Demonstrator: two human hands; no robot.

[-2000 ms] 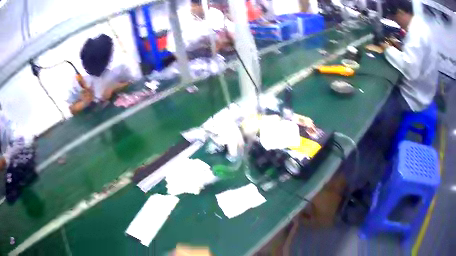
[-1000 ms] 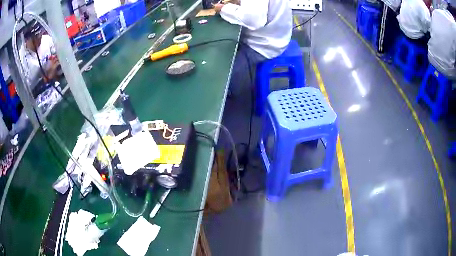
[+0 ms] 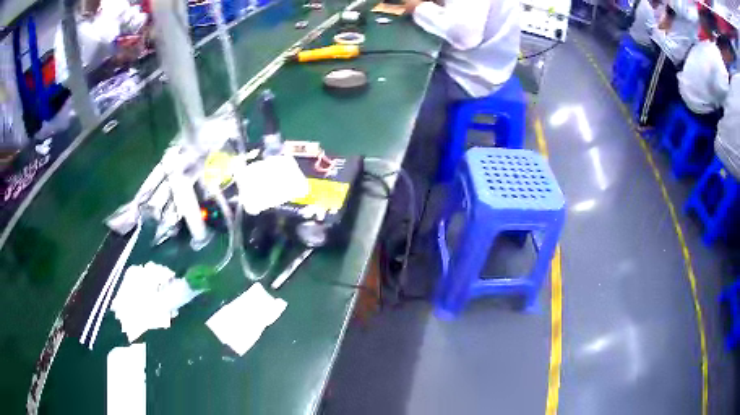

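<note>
Neither of my hands is in view. Nearest in front of me, a white paper sheet [image 3: 126,379] lies on the green tabletop [image 3: 243,381], cut off by the bottom edge. A ragged pile of white paper [image 3: 144,301] lies beyond it. The green cap of the glue syringe [image 3: 199,277] rests beside the pile with a clear tube leading up from it. A single white paper piece [image 3: 246,318] lies to the right. Black strips with white borders [image 3: 109,284] lie at the left, near the belt edge.
A dark controller box [image 3: 345,194] with a yellow label and papers stands near the table's right edge. Crumpled bags and a pale post [image 3: 180,73] are left of it. A yellow tool [image 3: 328,53] lies farther back. A blue stool [image 3: 507,219] and seated people are at right.
The view has swung right since the earliest frame, then slightly back left. The near white paper sheet shows again at the bottom. Nothing on the table has clearly moved.
</note>
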